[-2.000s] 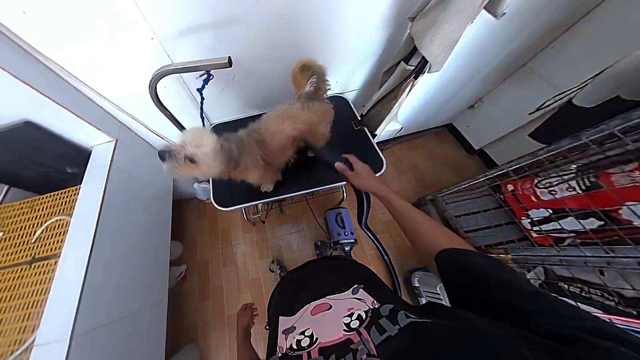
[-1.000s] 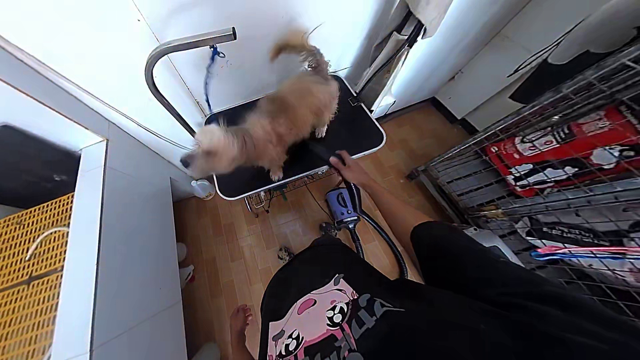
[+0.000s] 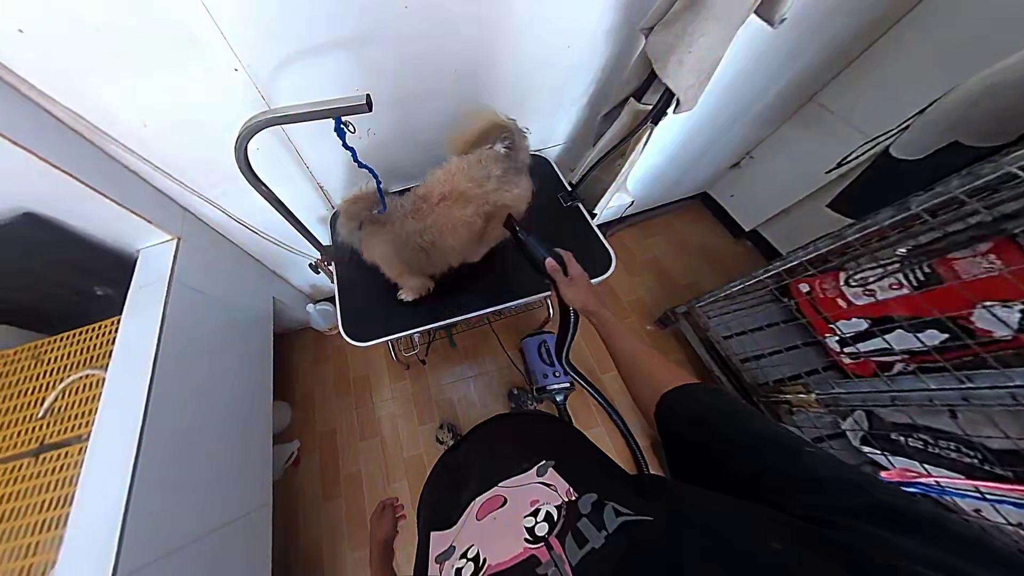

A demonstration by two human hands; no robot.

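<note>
A fluffy tan dog (image 3: 448, 212) stands on the black grooming table (image 3: 480, 300), its head turned away from me toward the wall. My right hand (image 3: 570, 280) is closed around the black nozzle (image 3: 530, 246) of a dryer hose, whose tip is by the dog's hindquarters. The black hose (image 3: 600, 400) runs down beside the purple pet dryer (image 3: 544, 364) on the floor. A blue grooming loop (image 3: 358, 160) hangs from the curved metal arm (image 3: 260, 172) down to the dog's neck area. My left hand (image 3: 386, 516) hangs low beside my body, fingers partly curled, holding nothing visible.
A wire cage (image 3: 736, 320) with a red printed bag (image 3: 920, 308) stands at the right. On the left are a grey-white partition (image 3: 208, 400) and a yellow grid panel (image 3: 48, 400). A white container (image 3: 322, 316) sits by the table's left corner. The wall borders the table's far side.
The dog's head, beyond the table's left edge earlier, is now turned toward the wall over the table. The nozzle in my right hand now points up at its hindquarters.
</note>
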